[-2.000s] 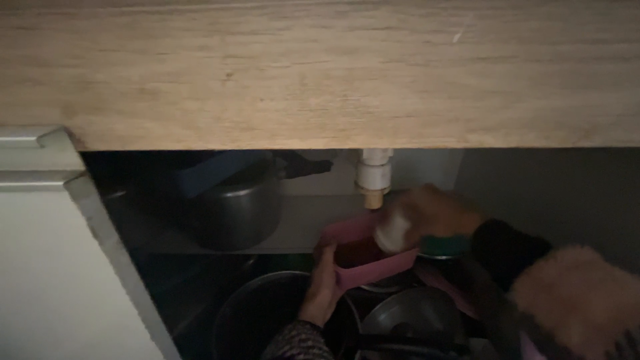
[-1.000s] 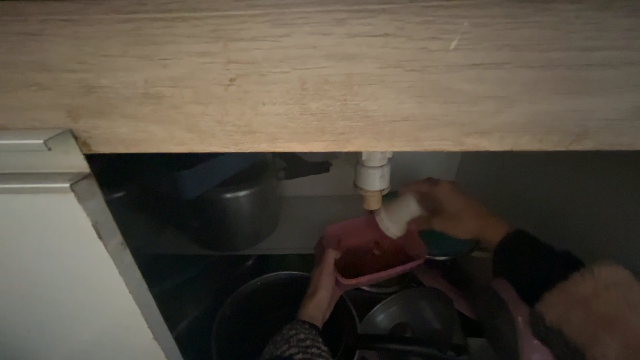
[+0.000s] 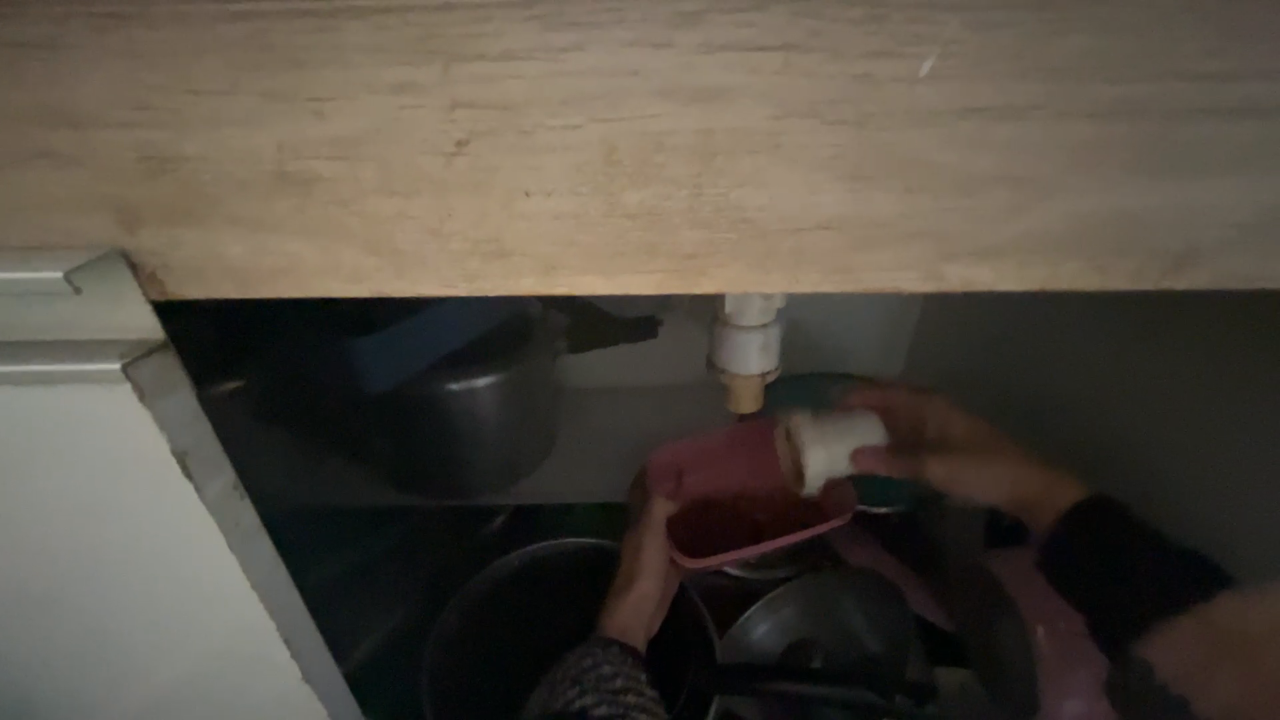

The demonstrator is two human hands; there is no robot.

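Under the drain pipe [image 3: 746, 352], my left hand [image 3: 645, 560] grips the left side of a pink plastic container [image 3: 725, 462], which is tilted and has something reddish-brown inside. My right hand [image 3: 940, 445] holds a white cylindrical plastic fitting [image 3: 838, 447] on its side, its brownish left end over the container. The pipe is white with a tan lower end and stands just above the container. Dim light and blur hide the detail of the fitting and of the container's contents.
A metal pot with a dark handle [image 3: 490, 430] stands at the left. Below are a large dark pot [image 3: 510, 620] and a lid [image 3: 820, 620]. A wooden panel [image 3: 640, 150] spans the top; a white door [image 3: 130, 540] borders the left.
The pink container has tipped, its opening now facing more toward me. My right hand has turned the white fitting onto its side, and it is lower relative to the pipe.
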